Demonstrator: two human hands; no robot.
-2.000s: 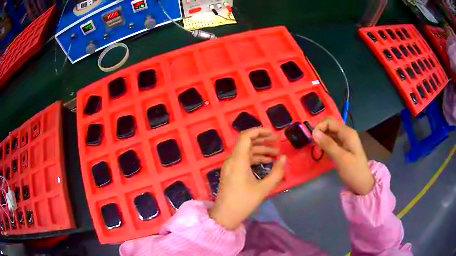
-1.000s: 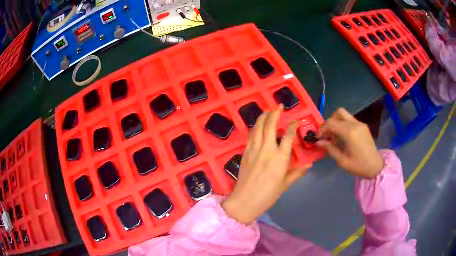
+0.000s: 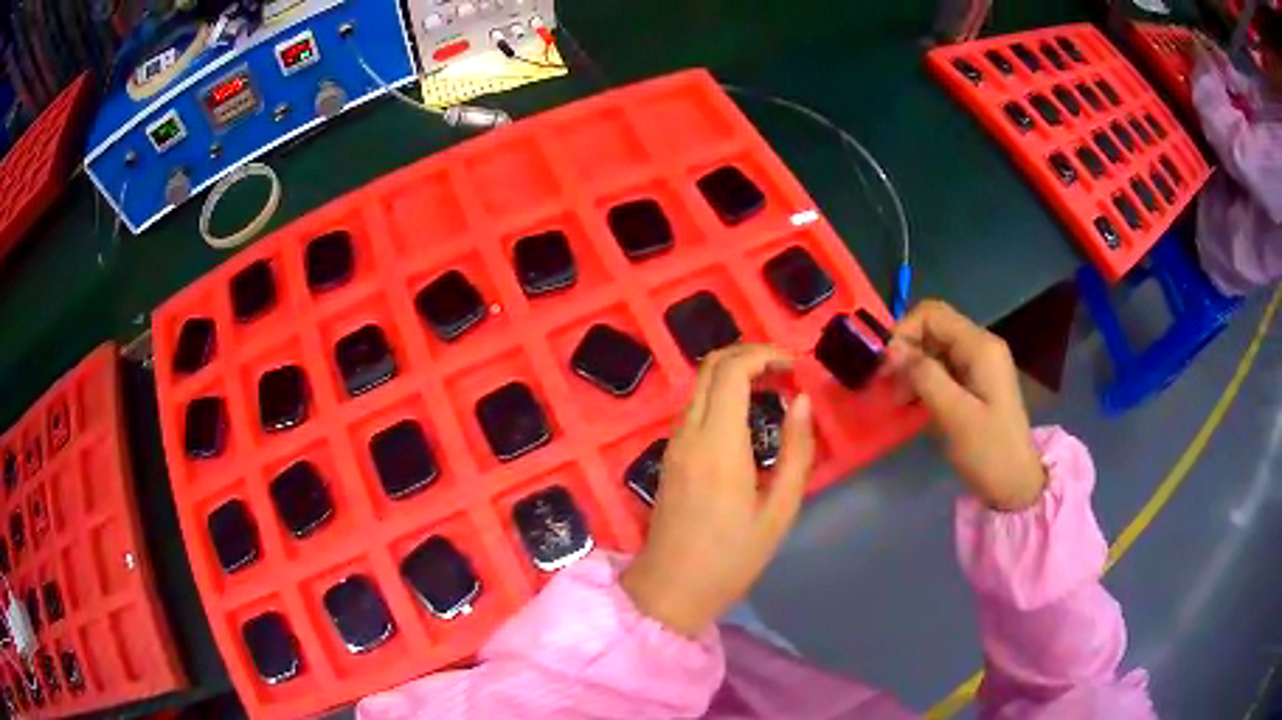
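Observation:
A large red compartment tray (image 3: 464, 197) holds rows of dark smartwatch bodies (image 3: 612, 359). My right hand (image 3: 970, 401) pinches a smartwatch body (image 3: 851, 349) at its right edge, over the tray's right end. It is tilted, its dark face turned left, with a pinkish strip along its side. My left hand (image 3: 717, 492) is over the tray's lower right part, fingers curved and thumb apart, holding nothing that I can see. A watch body (image 3: 766, 426) shows behind its fingers, partly hidden. The fingertips of my right hand are partly blurred.
A blue box with displays (image 3: 253, 106), a light grey power supply (image 3: 478, 28) and a tape ring (image 3: 239, 206) stand behind the tray. A cable with a blue end (image 3: 901, 288) loops behind its right edge. Other trays lie left (image 3: 106, 521) and right (image 3: 1069, 141). A person's pink sleeve (image 3: 1237, 183) is far right.
My right hand has moved slightly left, and the watch body now shows tilted at its fingertips. My left hand's fingers have gone from extended to curved.

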